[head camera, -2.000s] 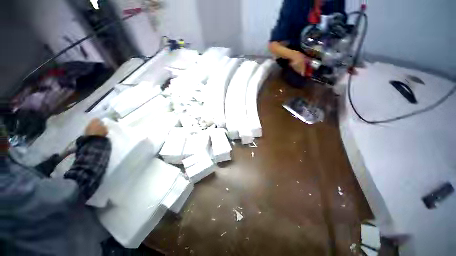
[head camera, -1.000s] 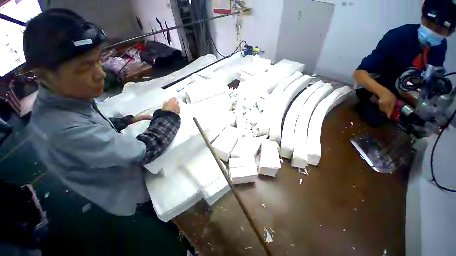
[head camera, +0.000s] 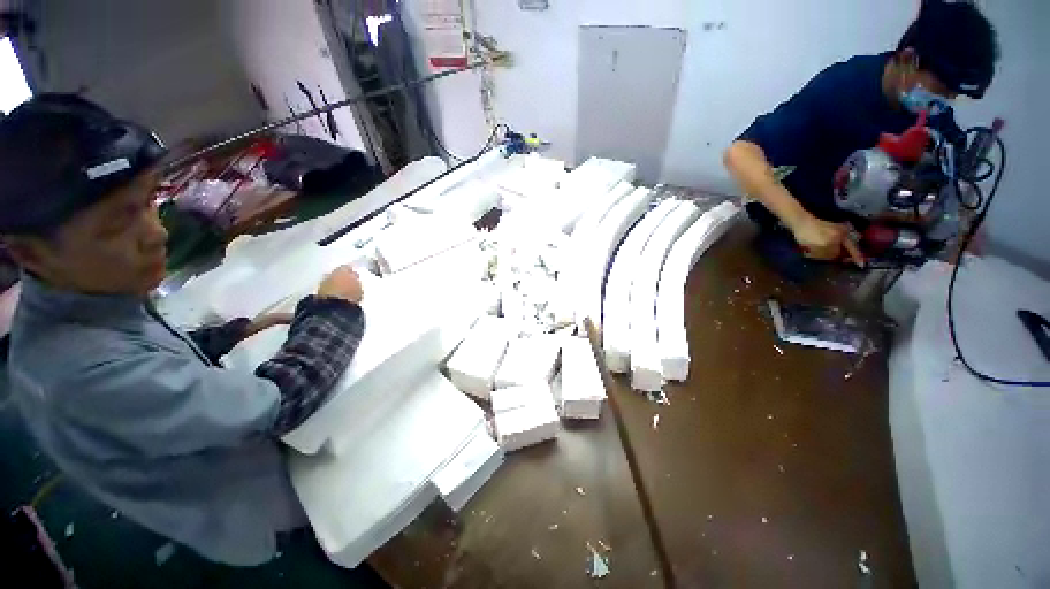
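Observation:
Neither my left hand nor my right hand is in view. A thin brown wooden stick (head camera: 636, 460) runs from the bottom edge up to the small cut blocks (head camera: 525, 414); its lower end is cut off by the frame. Several of these white blocks sit together at mid-table. Long curved cut bundles (head camera: 643, 293) lie side by side behind them to the right. A large rectangular cut bundle (head camera: 374, 483) lies at the near left table edge. Loose white offcuts (head camera: 524, 282) are heaped between the bundles.
A person (head camera: 150, 391) at the left has hands on the white stacks. Another person (head camera: 823, 138) at the right back grips the cutting machine (head camera: 892, 190). A fabric lay (head camera: 979, 437) with a black cable (head camera: 961, 357) is at the right. Scraps dot the brown table (head camera: 760, 460).
The view has swung about. The stick, absent two seconds ago, lay across the large bundle one second ago and now points right of the small blocks. The machine operator leans lower over the machine.

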